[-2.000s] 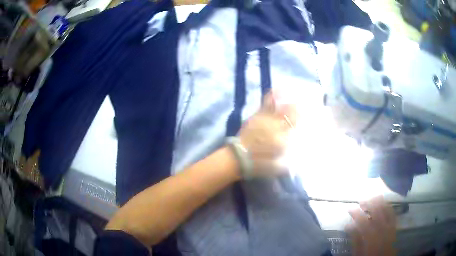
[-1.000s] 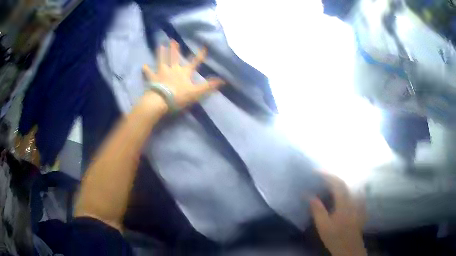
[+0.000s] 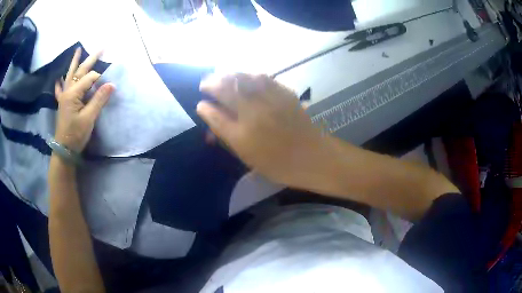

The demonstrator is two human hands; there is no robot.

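Note:
Navy fabric (image 3: 183, 177) with pale grey-blue parts (image 3: 134, 109) lies over the left of the table and down toward my lap. My left hand (image 3: 80, 109), with a bangle at the wrist, lies on the garment at the left, fingers spread. My right hand (image 3: 246, 117) is at the navy cloth's right edge, thumb and fingers close together and blurred; whether they pinch the cloth is hidden. A small pale pocket-like piece (image 3: 114, 197) with dark edges lies below my left hand.
Black thread snips (image 3: 378, 36) lie on the white table behind a ruler-marked grey edge (image 3: 366, 106). A dark curved piece (image 3: 312, 12) lies at the top, near the lamp glare. Small dark scraps dot the table. A red basket (image 3: 462, 171) stands at the right, below the table.
The view has turned right and down, showing snips and ruler edge. The garment now shows navy and pocket-like parts near the front. My right hand has come to the cloth's edge; my left hand stays on cloth.

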